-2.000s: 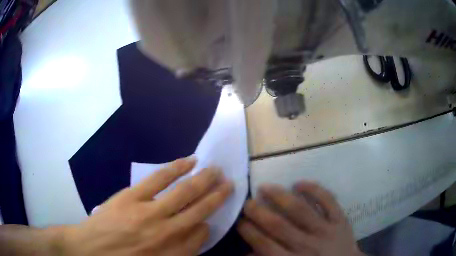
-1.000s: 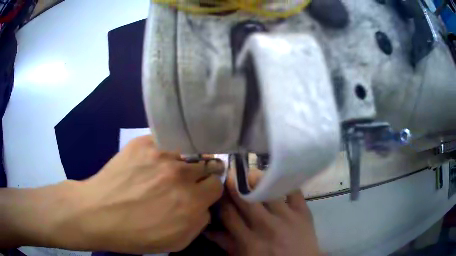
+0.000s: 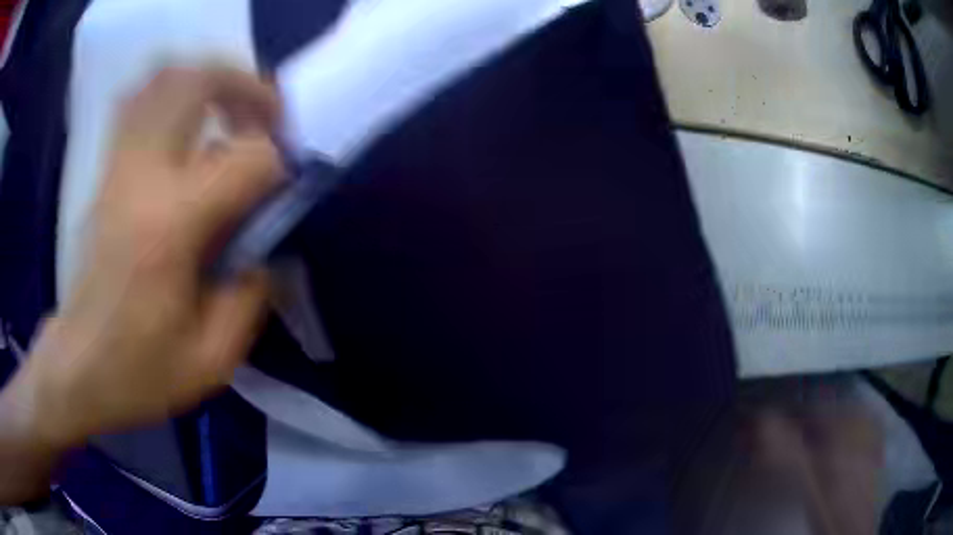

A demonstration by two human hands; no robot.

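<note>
A large dark fabric panel [image 3: 502, 230] lies across the machine bed and hangs over the front edge. A white piece [image 3: 408, 63] lies along its upper left edge. My left hand [image 3: 157, 251], blurred, pinches the dark and white cloth at the left, with a folded edge between thumb and fingers. My right hand [image 3: 805, 460] is dim and blurred at the lower right, beside the dark panel; its fingers and hold cannot be made out. Another pale curved piece [image 3: 418, 475] lies low in front.
Black scissors [image 3: 890, 52] lie on the beige machine bed [image 3: 763, 84] at upper right. The white table front [image 3: 815, 240] bears a printed ruler scale. More dark cloth hangs at the far left. A white disc with dark holes [image 3: 700, 10] is at the top.
The view has shifted; the machine head is out of the picture. My left hand has moved left and up with the cloth. The large dark panel now spreads across the middle. My right hand has moved to the lower right.
</note>
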